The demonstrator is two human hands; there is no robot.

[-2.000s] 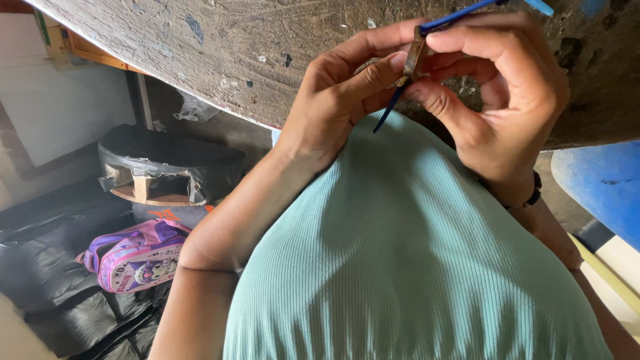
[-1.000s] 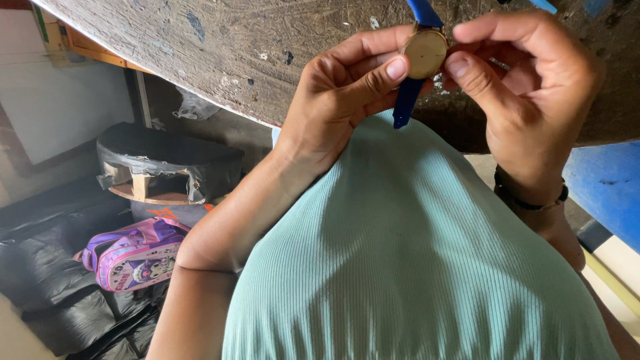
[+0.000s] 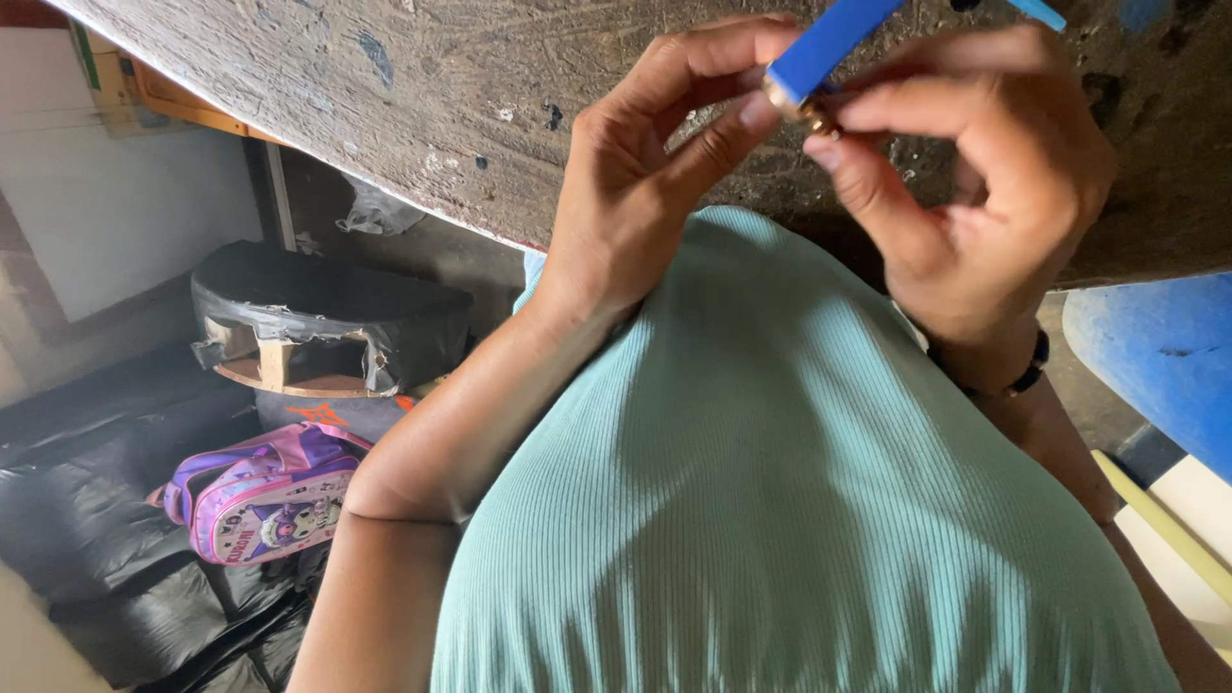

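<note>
A wristwatch with a gold-coloured case [image 3: 791,99] and a blue strap [image 3: 835,43] is held over the worn table, its case seen nearly edge-on. My left hand [image 3: 654,164] pinches the case between thumb and fingers from the left. On the other side, my right hand [image 3: 972,164] has its thumb and index fingertip at the case's edge, by a small gold-coloured part; whether it grips that part is hard to tell. The dial faces out of sight. A dark bracelet [image 3: 1030,364] is on my right wrist.
The scuffed table [image 3: 462,87] curves across the top, with a light blue strip [image 3: 1038,13] on it. A purple and pink backpack [image 3: 274,496] rests on a black couch [image 3: 106,481] at lower left. A blue plastic surface [image 3: 1160,356] stands at right.
The watch has turned from dial facing the view to nearly edge-on. My right hand has come back against the case, after standing slightly off it one second ago.
</note>
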